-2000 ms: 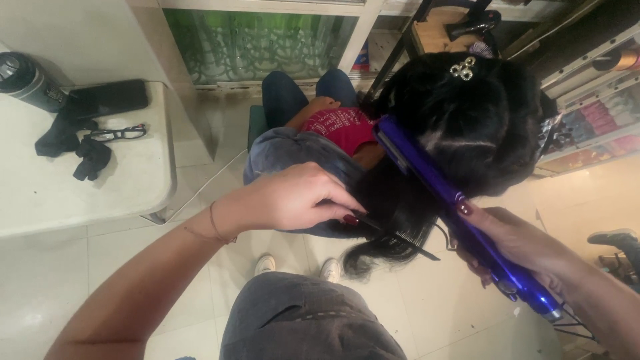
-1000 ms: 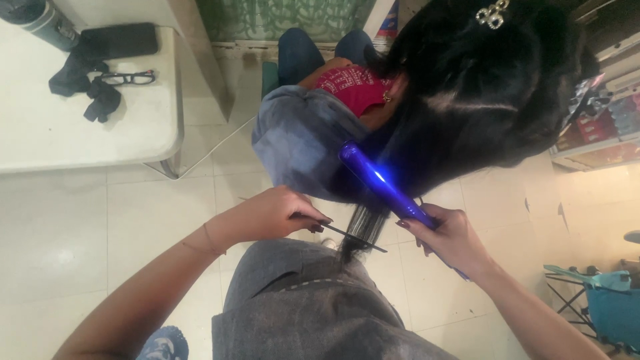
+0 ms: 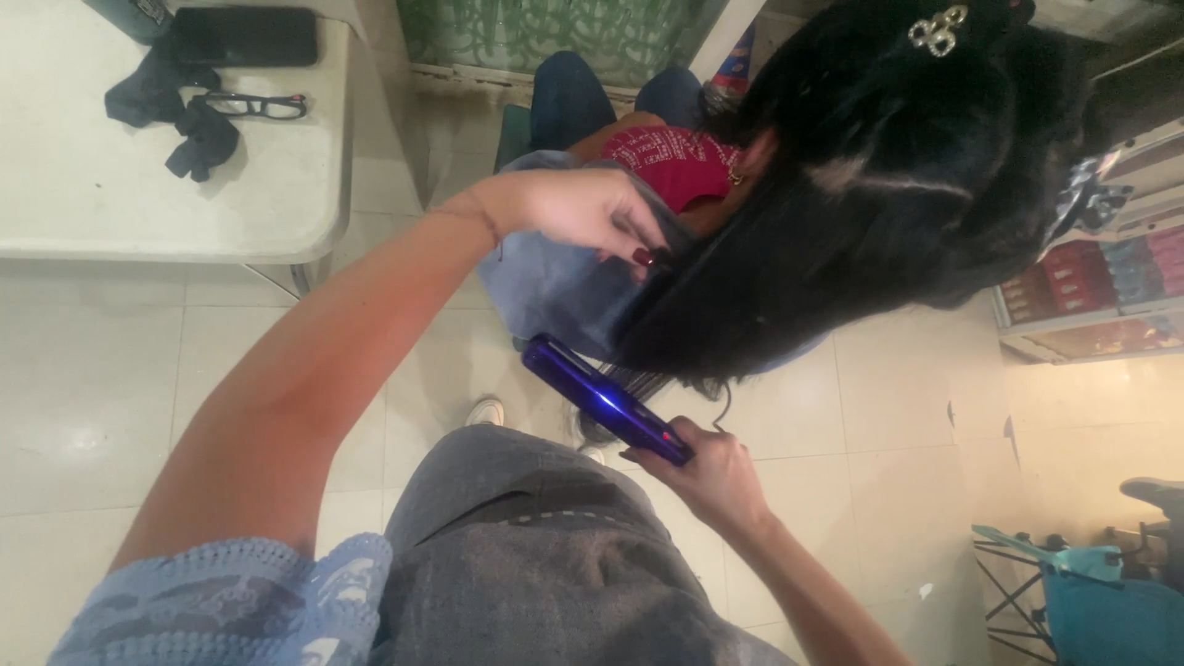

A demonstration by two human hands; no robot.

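A seated person's long dark hair [image 3: 814, 231] hangs down at the right centre, with a pearl hair clip [image 3: 938, 31] on top and a silvery clip [image 3: 1091, 199] at the far side. My left hand [image 3: 592, 215] is at the near edge of the hair, fingers bent together; the comb seen earlier is hidden, so what it holds is unclear. My right hand [image 3: 708, 467] grips a blue hair straightener [image 3: 606, 400] by its lower end. The straightener lies below the hair in view, its plates closed or nearly so, with no lock clearly between them.
A white table [image 3: 277, 208] at the left bears a black phone or case [image 3: 245, 37], eyeglasses [image 3: 254, 106], a dark cloth item [image 3: 199, 139] and a bottle. Shelves of packets [image 3: 1101, 277] stand at the right, a teal folding chair [image 3: 1101, 601] at the lower right. A cord hangs near my right hand.
My left hand has moved up to the side of the hair from the lock's lower end, where it held a comb. The straightener has come away from the hair.
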